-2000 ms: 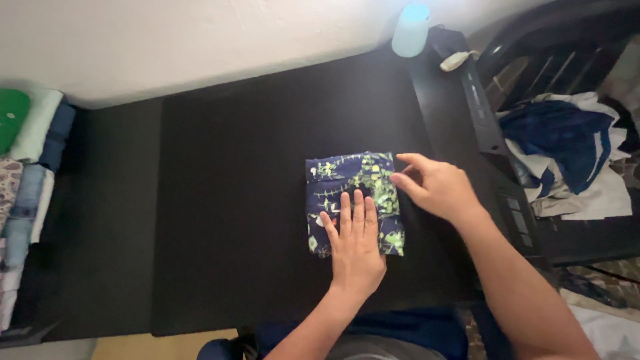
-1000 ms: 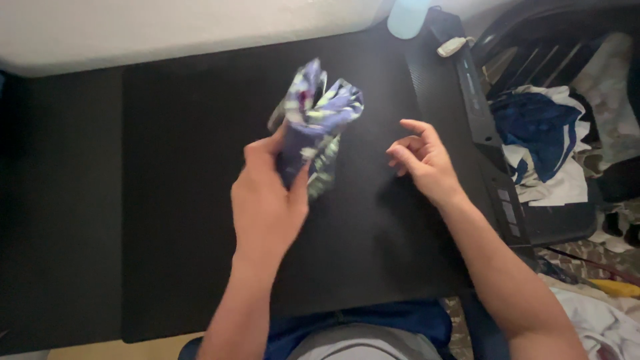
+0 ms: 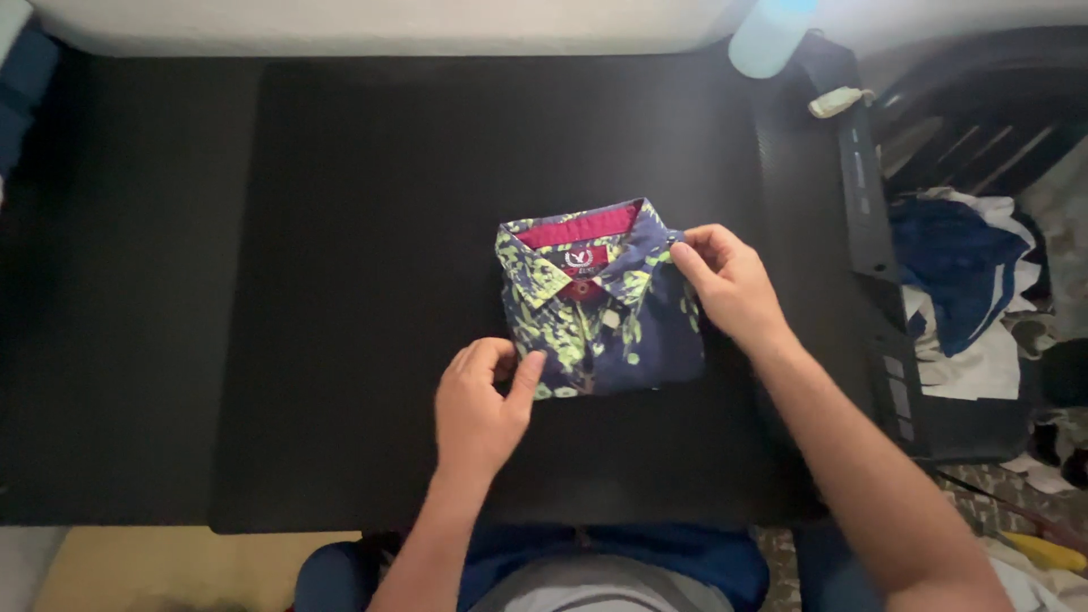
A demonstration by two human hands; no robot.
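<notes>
A folded navy shirt with a yellow-green print [image 3: 650, 340] lies on the black table [image 3: 374, 255], its collar at the far side and its front facing up. Crimson lining shows inside the collar. At the shirt's lower left corner, my left hand [image 3: 489, 404] has its thumb on the cloth and its fingers at the edge. My right hand [image 3: 731, 280] pinches the cloth by the right side of the collar between thumb and fingers.
A pale blue cylindrical object [image 3: 769, 38] stands at the table's back right, near a small whitish item [image 3: 836, 102]. Blue and white clothes [image 3: 965, 263] are heaped on a black chair at the right. Part of a blue cloth stack [image 3: 25, 85] shows at the far left.
Two seconds ago the shirt lay collar hidden under my left hand; one second ago that hand held it raised. Now it lies collar up, and my right hand has taken hold of its edge.
</notes>
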